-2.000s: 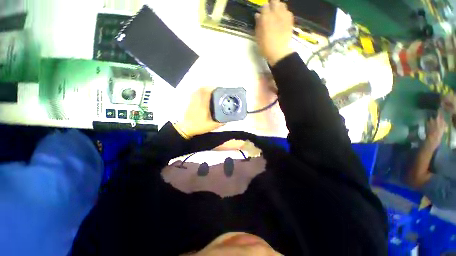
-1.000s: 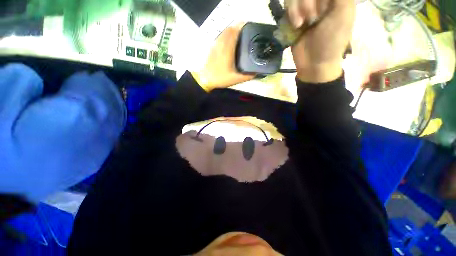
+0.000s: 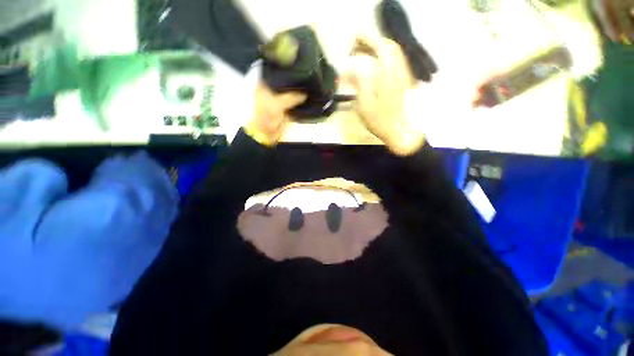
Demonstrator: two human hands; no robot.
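A black cube socket point(image 3: 306, 78) is held above the white tabletop by my left hand point(image 3: 273, 110), with my fingers around its lower left. A pale yellowish round piece point(image 3: 283, 51) shows on the cube's upper left face. My right hand point(image 3: 386, 95) is at the right of the cube, blurred by motion; a short dark cable point(image 3: 344, 98) runs from the cube to it. A dark elongated object point(image 3: 407, 40) lies along the upper right side of my right hand; I cannot tell whether the fingers hold it.
A dark pad point(image 3: 221, 29) is left of the cube. Green and white printed sheets point(image 3: 184, 90) lie further left. A power strip point(image 3: 526, 75) is at the right. A blue bin point(image 3: 532, 208) is below the bench edge. A person's blue sleeve point(image 3: 90, 229) is at the lower left.
The cube has turned, so its round outlet no longer faces up, and it appears further left. My right hand has moved down from above the outlet to the cube's right side.
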